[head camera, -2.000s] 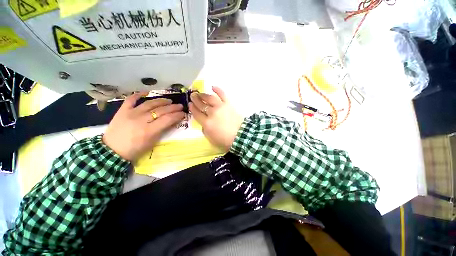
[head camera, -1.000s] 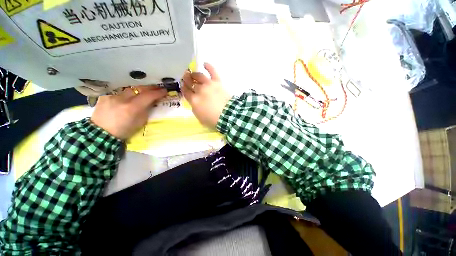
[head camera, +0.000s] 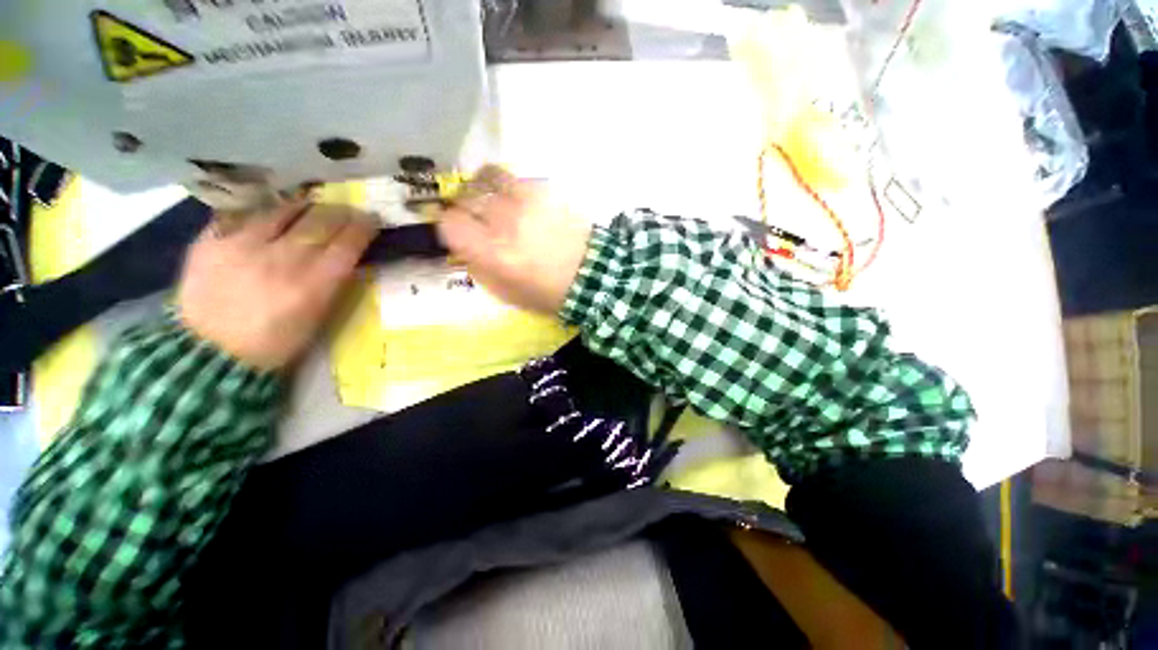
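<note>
A black strap (head camera: 404, 243) runs from the left side of the table, under my left hand, to my right hand. My left hand (head camera: 273, 273) is blurred and holds the strap beneath the sewing machine head (head camera: 279, 95). My right hand (head camera: 514, 241) holds the strap's right end; its fingertips are blurred. A buckle at that end cannot be made out. The strap lies just in front of the needle area, over the guide plate (head camera: 425, 290) with its handwritten marks. The needle itself is hidden or too blurred to tell.
Thread snips (head camera: 787, 249) on an orange cord (head camera: 813, 197) lie right of my right hand, near a loose ring (head camera: 903, 199). A pile of straps (head camera: 587, 429) with shiny metal ends is on my lap. More straps with silver rectangles (head camera: 15, 222) lie far left. Clear plastic bags (head camera: 1041, 114) lie upper right.
My left hand has moved left and slightly down, and my hands are farther apart. More of the black strap shows between them, now nearer my body. The camera view has shifted slightly.
</note>
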